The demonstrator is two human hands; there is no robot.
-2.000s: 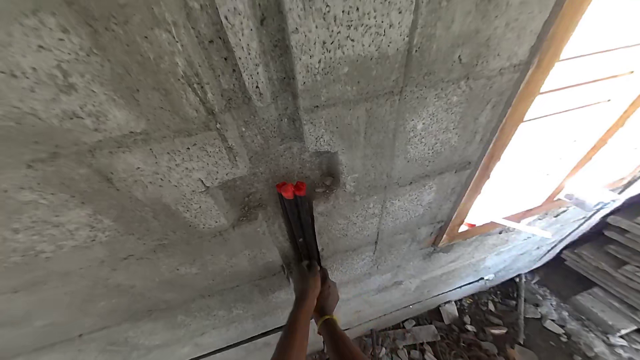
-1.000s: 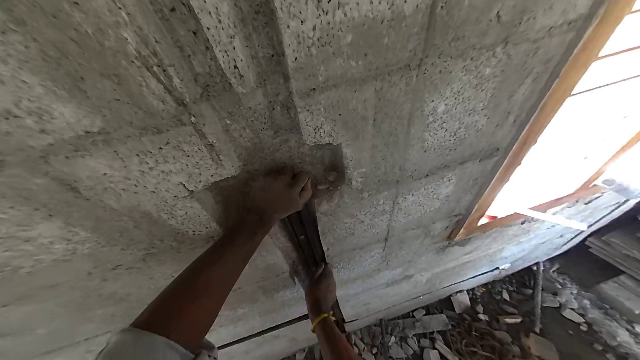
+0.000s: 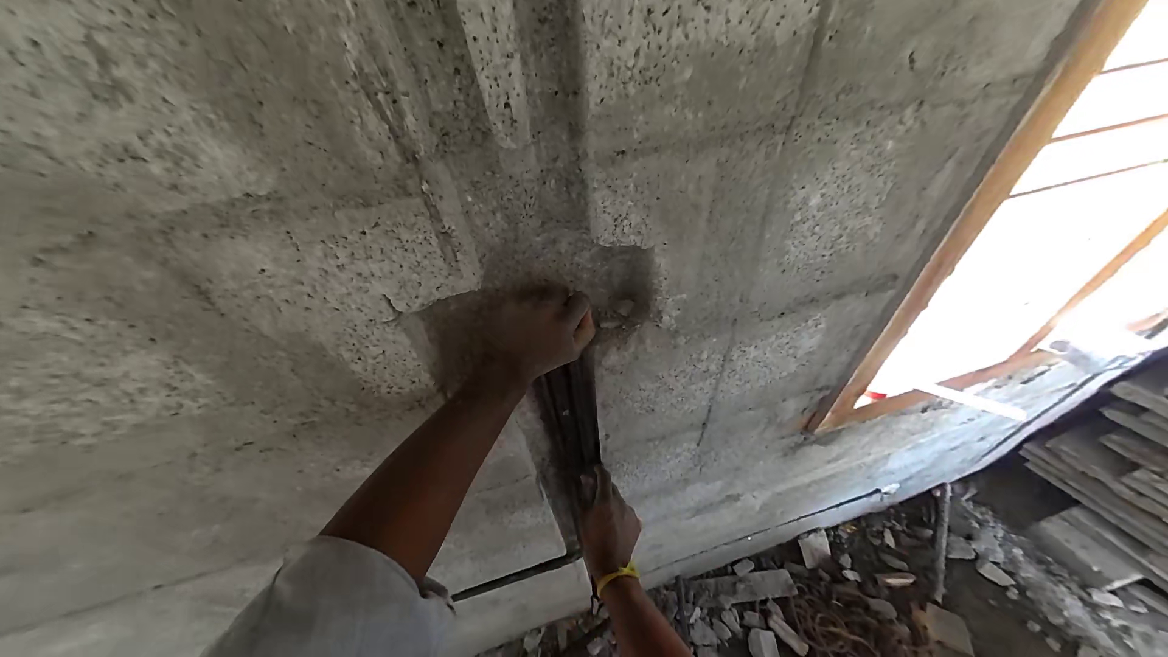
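Observation:
Black conduit pipes [image 3: 568, 415] run down a chased groove in the concrete block wall [image 3: 712, 228]. My left hand [image 3: 545, 330] is closed over their upper ends, at the recess [image 3: 630, 287] cut in the wall, and hides those ends. Lower down, my right hand [image 3: 610, 525], with a yellow band at the wrist, grips the same pipes with the thumb pointing up along them. Above the recess the groove [image 3: 552, 137] continues up the wall.
An orange-brown window frame [image 3: 981, 214] with thin bars stands at the right. Rubble and broken block [image 3: 762, 589] lie along the wall's foot. Stacked planks or slabs [image 3: 1095, 474] are at the far right. A narrow horizontal groove [image 3: 516, 577] crosses the lower wall.
Two seconds ago both hands held the pipes low and their red-covered ends showed. My left hand has moved up onto those ends, covering them. My right hand has stayed lower on the pipes.

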